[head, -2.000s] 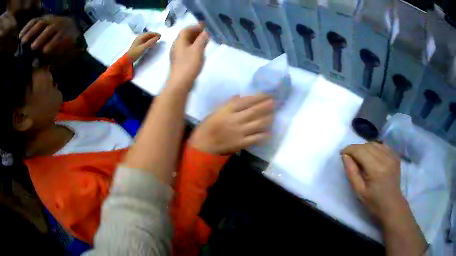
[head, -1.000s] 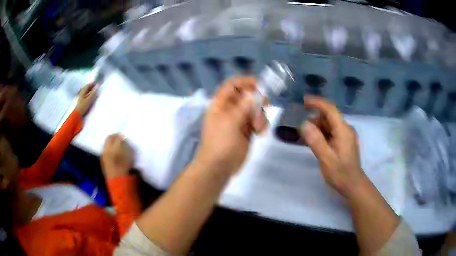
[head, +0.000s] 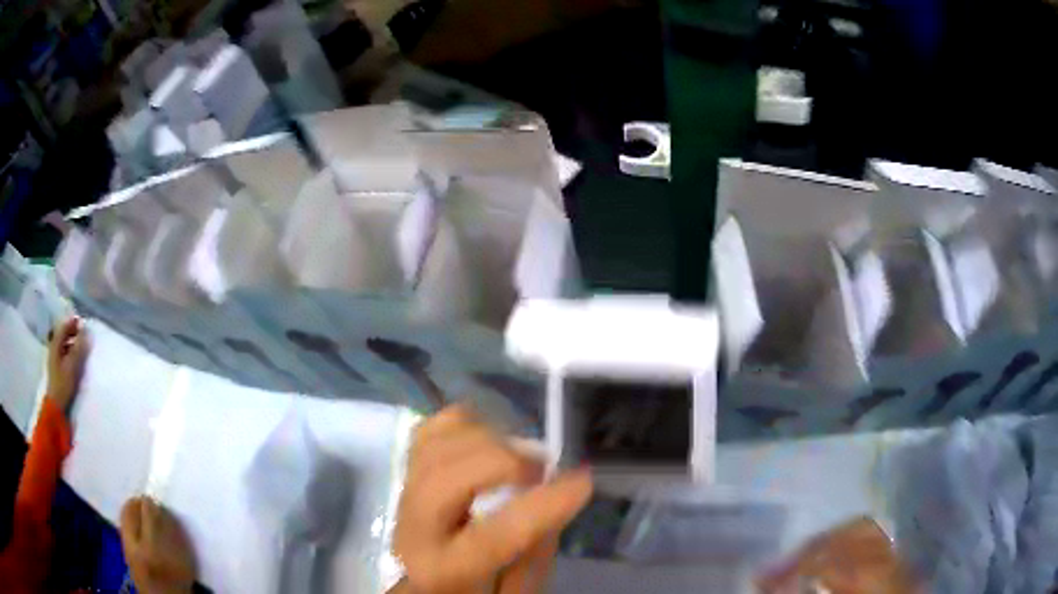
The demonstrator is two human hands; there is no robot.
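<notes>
A white open-topped card piece [head: 633, 337] with a dark square hollow stands in front of a gap in the carton row. My left hand [head: 482, 505] is at its lower left edge, fingers bent and fingertips against it; it looks gripped there. A blurred grey, partly shiny thing [head: 708, 528] lies just below the card piece, between my hands; I cannot tell what it is. My right hand [head: 847, 559] is blurred and cut off by the bottom edge, at the right end of that grey thing; its grip is not clear.
Open retail boxes [head: 267, 342] with raised flaps stand in a row on both sides. A whitish bagged dryer [head: 304, 493] lies left on the white sheeting. Crumpled bags [head: 969, 499] lie right. A white C-shaped part [head: 646, 151] lies behind. A neighbour's hands [head: 157, 545] are at left.
The view has swung up and right, showing the box tops and a gap in the row. The white card piece has come into view by my left hand. My right hand is lower.
</notes>
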